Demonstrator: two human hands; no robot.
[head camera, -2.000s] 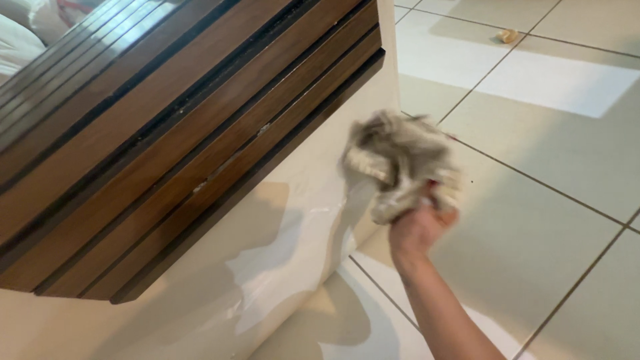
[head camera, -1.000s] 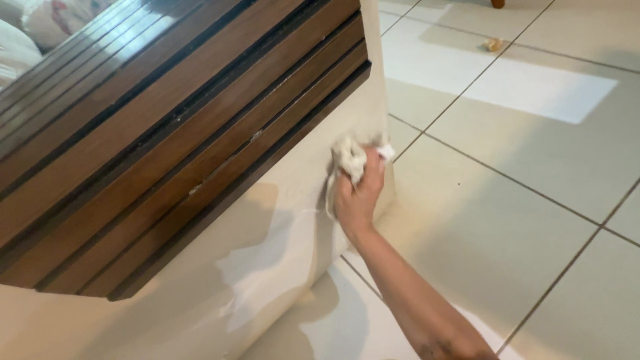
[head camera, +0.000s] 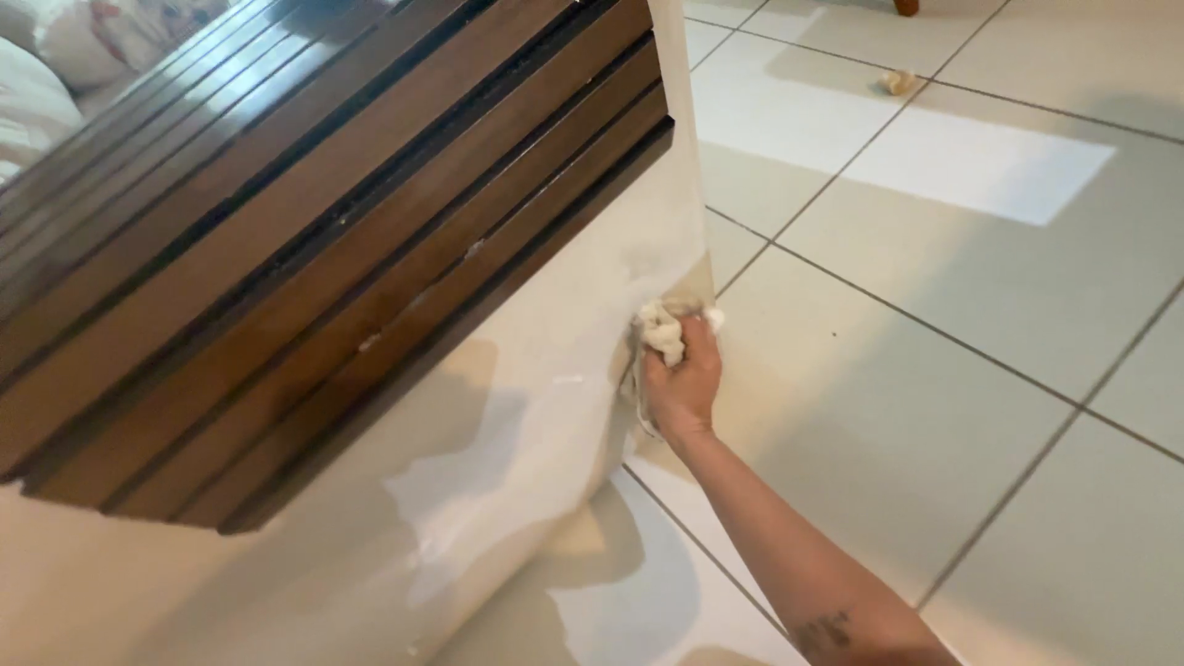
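My right hand (head camera: 684, 375) grips a bunched, off-white cloth (head camera: 660, 333) and presses it against the end of a cream-coloured low wall (head camera: 638, 240), near its right edge. Part of the cloth hangs below my fingers, along the wall. Dark brown slatted wood trim (head camera: 370, 222) with several parallel grooves covers the wall's upper part, up and to the left of the hand. A few pale chips mark the slats. My left hand is out of the frame.
Large light floor tiles (head camera: 925, 351) with dark joints spread to the right and below. A small crumpled tan scrap (head camera: 897, 82) lies on them farther off. A wooden furniture leg (head camera: 906, 6) shows at the top. Patterned fabric (head camera: 139, 37) lies beyond the trim, upper left.
Two seconds ago the cloth was spread and blurred, off to the right of the wall's edge. It is now bunched against the wall, and my right hand sits slightly lower than one second ago.
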